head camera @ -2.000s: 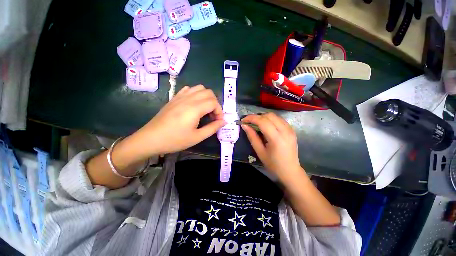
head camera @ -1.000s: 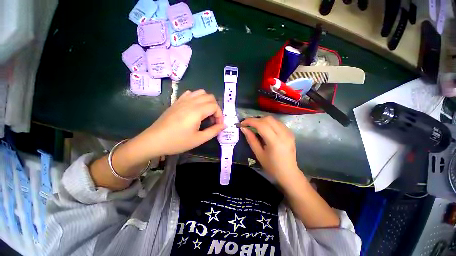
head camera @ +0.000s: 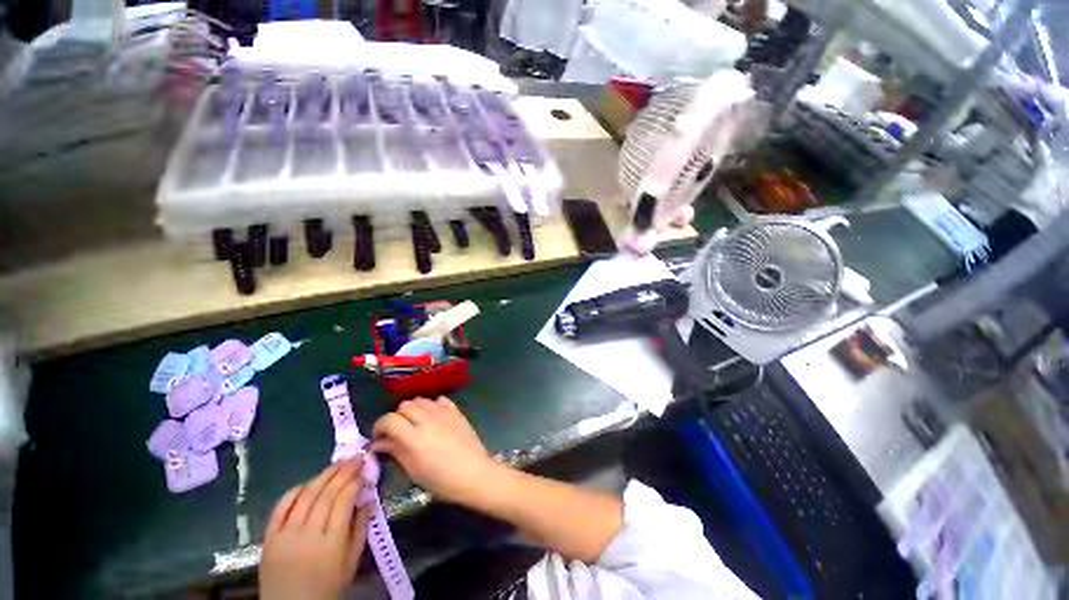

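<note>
A pale purple digital wristwatch (head camera: pixel 383 546) is held over the front edge of the green bench, its buckle end pointing away from me and its holed strap hanging towards me. My left hand (head camera: pixel 314 533) grips the watch head from the left and hides part of it. My right hand (head camera: pixel 431 447) touches the right side of the head with pinched fingertips; whether a small tool is in them cannot be told. Purple and light blue watch cards (head camera: pixel 206 427) lie loose in a pile at the left.
A red tool basket (head camera: pixel 424 381) with pens and a cream tool stands behind my right hand. A black heat gun (head camera: pixel 621 308) lies on white paper (head camera: pixel 584 355). A loaded watch tray (head camera: pixel 352 193), a phone (head camera: pixel 589 225) and two fans (head camera: pixel 768 273) stand behind and right.
The camera view has swung up and to the right, showing the shelf, tray and fans. Both hands still hold the watch, now lower left in the picture.
</note>
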